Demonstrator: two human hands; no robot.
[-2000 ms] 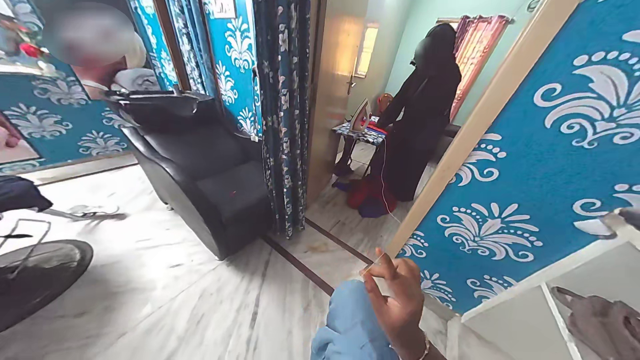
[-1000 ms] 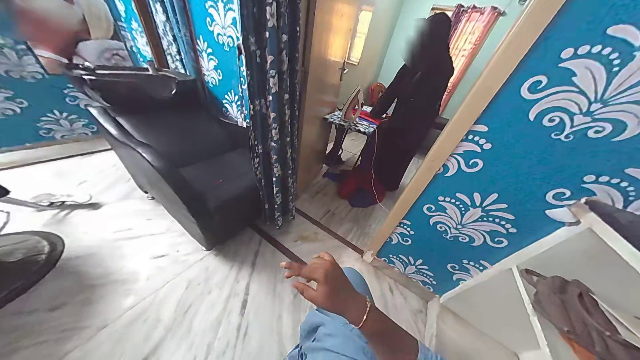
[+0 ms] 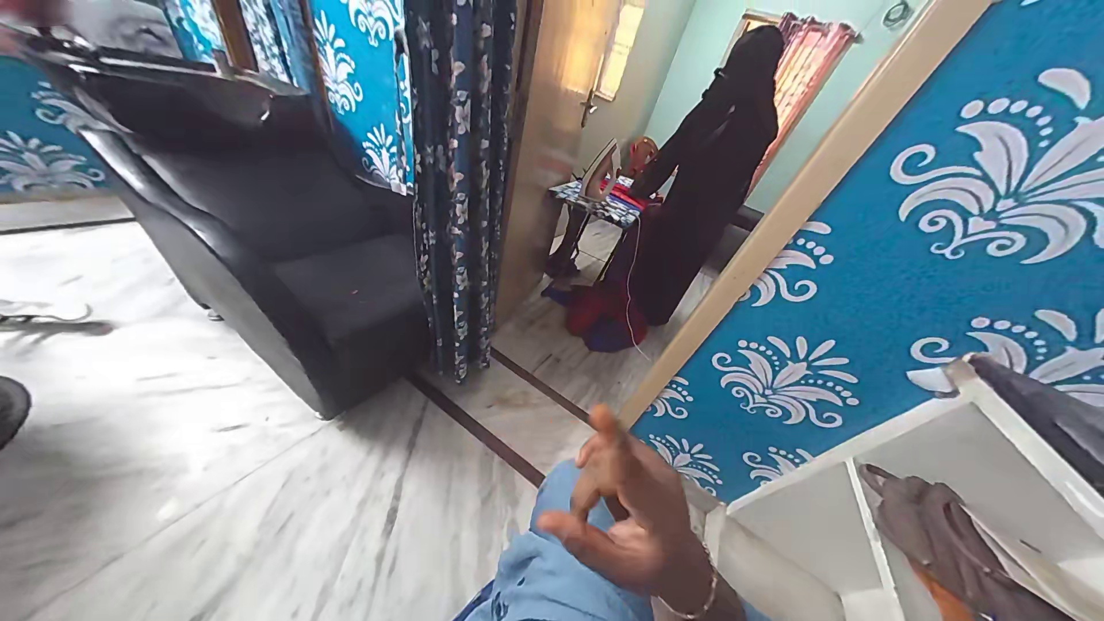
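My right hand, with a thin bracelet on the wrist, is raised over my knee in light blue cloth. Its fingers are partly bent and apart, and nothing shows between them. My left hand is out of view. Through the doorway, a person in black clothing stands at an ironing board with a patterned cover. A clothes iron stands on the board, near red and blue cloth.
A black padded reclining chair stands at left beside a dark floral curtain. The wooden door is open. Red and blue cloth lies on the floor by a cord. White shelves at lower right hold brownish cloth.
My right hand has changed pose: the index finger now points up, and the thumb stands apart from it. The person in black remains at the ironing board.
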